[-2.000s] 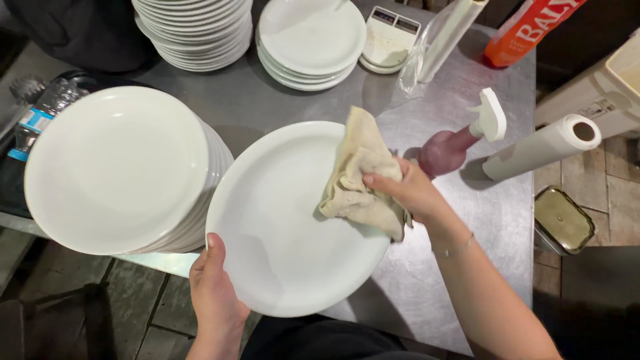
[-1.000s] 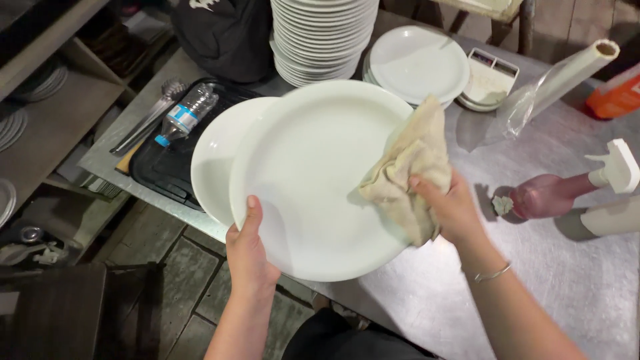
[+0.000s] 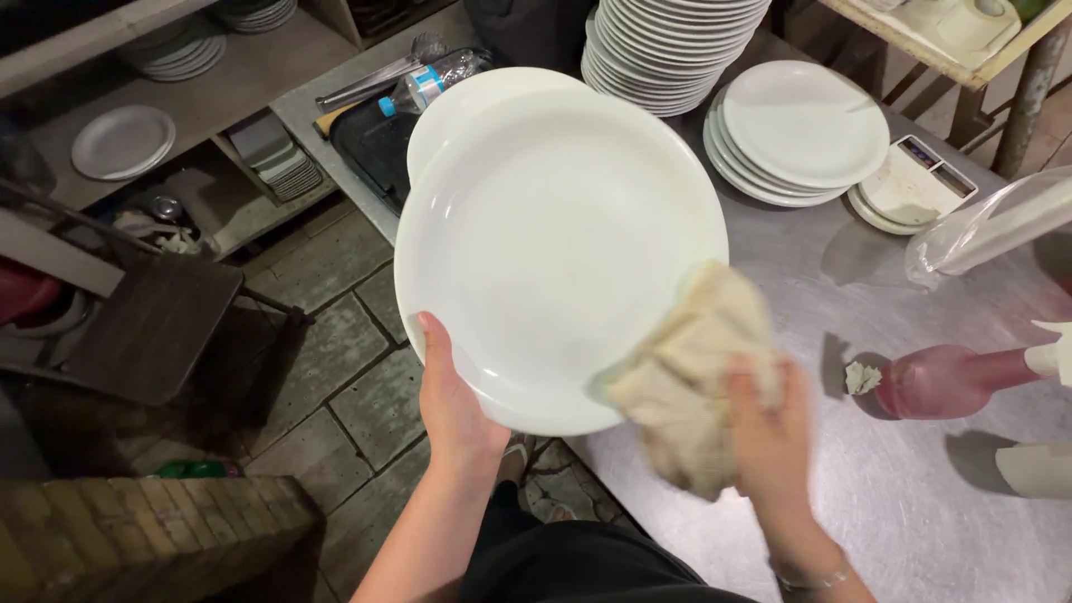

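A large white plate (image 3: 561,251) is held up by my left hand (image 3: 456,410), its thumb over the lower left rim. My right hand (image 3: 770,427) grips a cream cloth (image 3: 699,377), which lies against the plate's lower right rim; both are blurred. Behind the held plate, the edge of another white plate (image 3: 477,105) shows at the upper left; what lies beneath it is hidden.
The steel table (image 3: 804,519) bears a tall plate stack (image 3: 670,50), a smaller stack (image 3: 804,126), a scale (image 3: 917,184), a plastic-wrapped roll (image 3: 997,222) and a pink spray bottle (image 3: 946,381). A water bottle (image 3: 431,84) lies by a black tray (image 3: 368,151).
The cloth in my right hand has moved from the plate's right side down to its lower right rim. My left hand still holds the plate. The view has swung left.
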